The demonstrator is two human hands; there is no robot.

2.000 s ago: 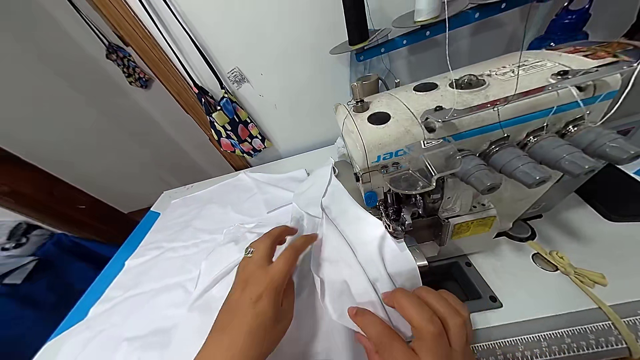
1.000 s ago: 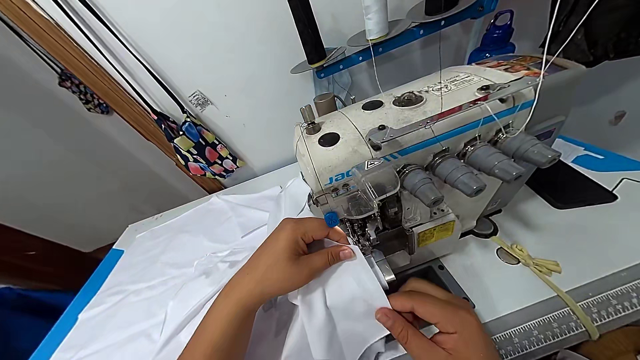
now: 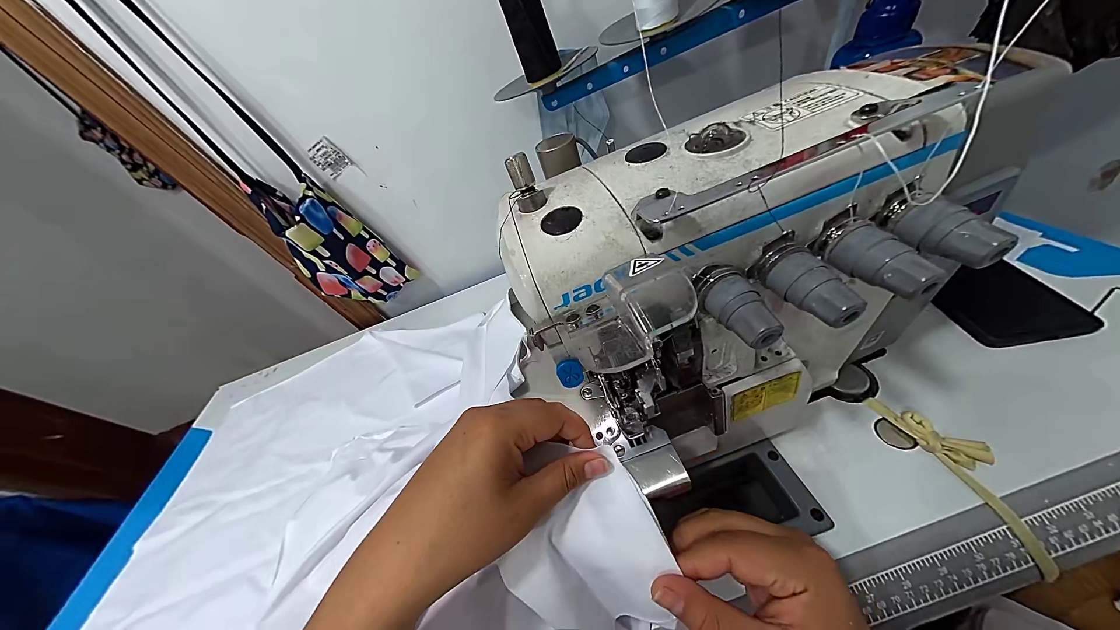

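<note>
White fabric [image 3: 350,437] lies in loose folds over the left side of the sewing table and hangs toward me. My left hand [image 3: 499,490] pinches its upper edge between thumb and index finger, just in front of the presser foot area of the overlock sewing machine [image 3: 700,219]. Lower right along the same edge, my right hand [image 3: 752,569] grips the fabric between thumb and fingers. The edge between my hands runs beside the curved metal plate [image 3: 658,472] of the machine. Whether the fabric lies under the foot cannot be told.
Grey tension dials [image 3: 805,284] line the machine's front. A black recessed tray [image 3: 752,494] sits right of the fabric. A yellow tied cord [image 3: 954,455] crosses the tabletop and its measuring tape [image 3: 989,547]. Thread cones, one a black cone [image 3: 529,39], stand behind. A patterned cloth item [image 3: 337,245] hangs on the wall.
My left hand, spread on the fabric two seconds ago, has moved to the machine's front and now pinches the fabric edge. My right hand still holds the lower edge. The view has shifted.
</note>
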